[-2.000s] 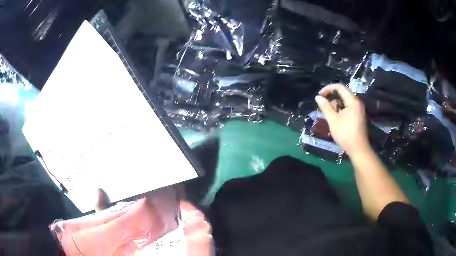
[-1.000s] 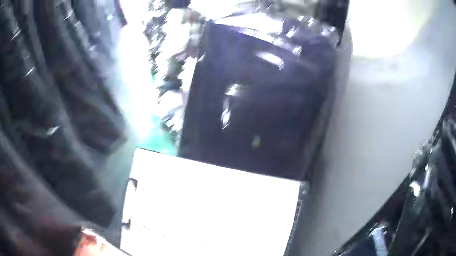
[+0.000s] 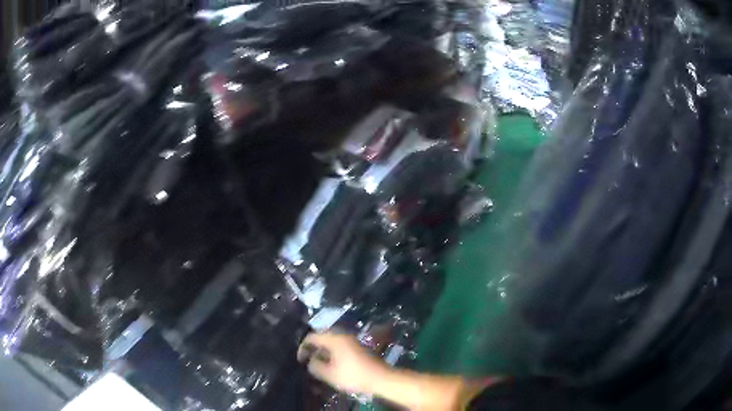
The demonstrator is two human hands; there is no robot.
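My right hand (image 3: 347, 368) is at the bottom centre, its fingers curled beside dark bagged garment packets (image 3: 345, 241). Something dark shows between the fingers, but blur hides whether it is held. The packets are in shiny clear polybags with pale bands. The corner of a white sheet (image 3: 114, 396) shows at the bottom left edge; its print cannot be read. My left hand is out of the picture.
Dark garments under clear covers (image 3: 626, 201) fill the right side. More dark bagged garments (image 3: 144, 160) lie at the left. A strip of green floor (image 3: 481, 265) runs between. Shiny clear plastic (image 3: 518, 76) is at the top.
The view has swung from a large dark packet and pale surface to garments on both sides of the green floor. The sheet is now mostly out of view. My right hand has come into view.
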